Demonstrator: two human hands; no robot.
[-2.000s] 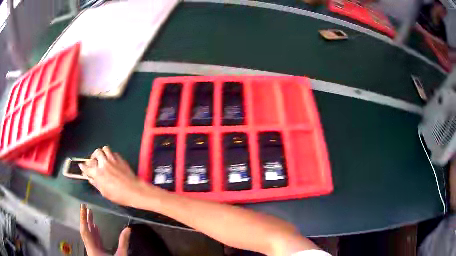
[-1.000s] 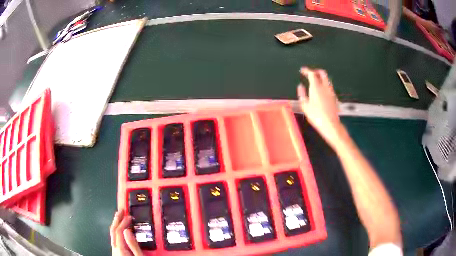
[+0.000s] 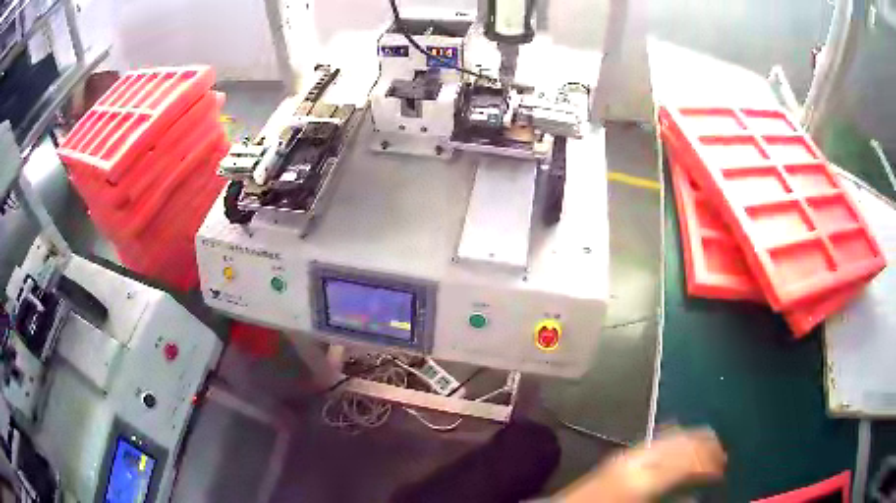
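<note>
My left hand [image 3: 683,457] is at the bottom right, blurred, over the near-left edge of the green-matted bench; no object shows in it. My right hand is not in view. The off-white machine [image 3: 403,226] stands in front. Its left fixture [image 3: 295,172] is forward and appears to hold a dark phone. Its right fixture [image 3: 486,108] is back beside the machine head [image 3: 418,93], behind a pale slide plate [image 3: 499,211]. The touchscreen [image 3: 368,307] is lit. A corner of a red tray [image 3: 806,491] shows at the bottom edge.
A tall red tray stack [image 3: 162,187] stands left of the machine. A second machine [image 3: 108,344] is at lower left. Two loose empty trays [image 3: 776,196] overlap on the bench [image 3: 756,393] at right, beside a white board [image 3: 865,354]. Cables [image 3: 393,388] hang below the machine.
The view has swung left from the bench to the machines. The phone-filled tray is now mostly out of view at the bottom right. My right hand has left the picture.
</note>
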